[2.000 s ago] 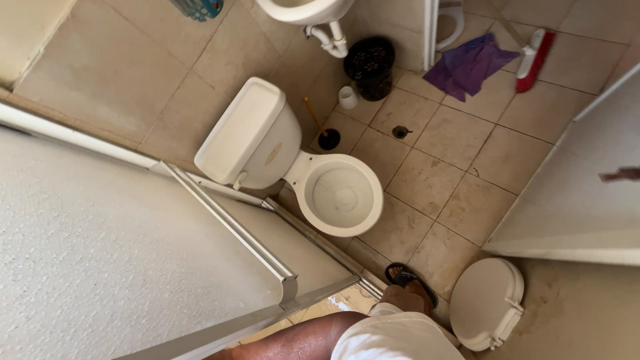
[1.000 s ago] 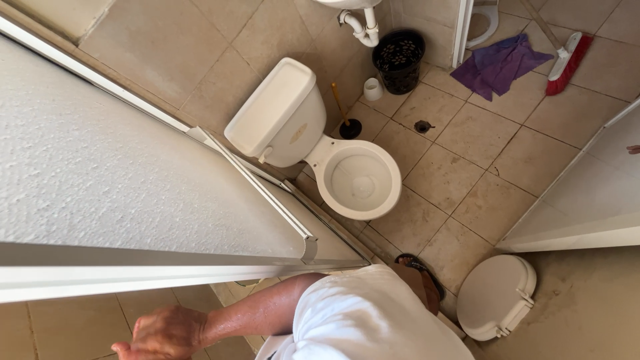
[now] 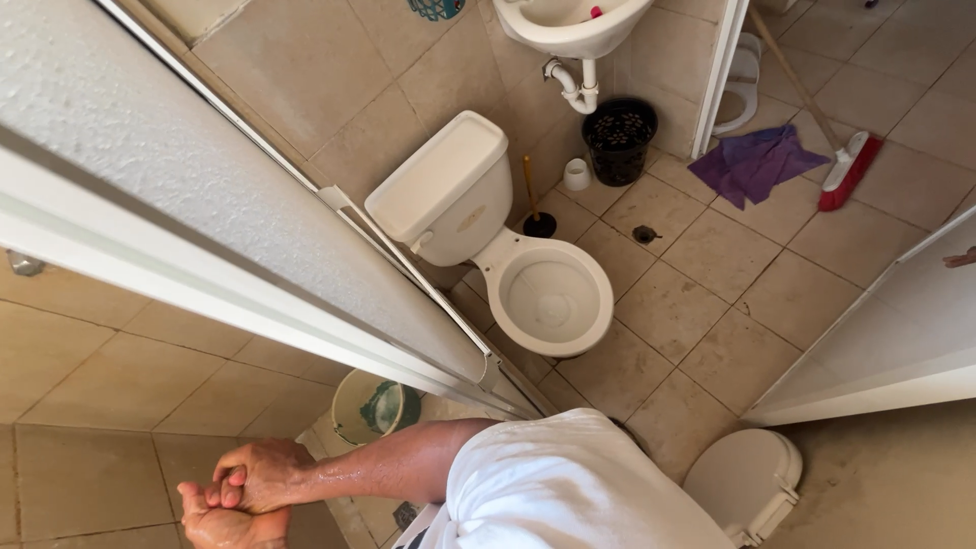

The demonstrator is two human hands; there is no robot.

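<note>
My right hand (image 3: 267,474), wet on the wrist and forearm, is clasped with my left hand (image 3: 232,528) at the lower left. The right hand's fingers curl against the left hand, whose palm partly faces up and whose lower part is cut off by the frame edge. No object shows between them. A round bucket (image 3: 347,438) with a green and white container (image 3: 385,406) in it stands beyond my right forearm, beside the tiled shower wall. The framed textured shower panel (image 3: 252,252) rises between the hands and the toilet (image 3: 550,299).
A toilet seat with lid (image 3: 743,476) lies at lower right, near a white door (image 3: 877,343). A plunger (image 3: 539,223), black bin (image 3: 621,145), purple cloth (image 3: 755,164) and red-white broom (image 3: 850,171) are on the floor. The sink (image 3: 572,30) is above. Part of a hand (image 3: 961,259) shows at far right.
Both hands are now in view, clasped together; one second ago only one hand showed at the lower left. The bucket has come into view as the view shifted.
</note>
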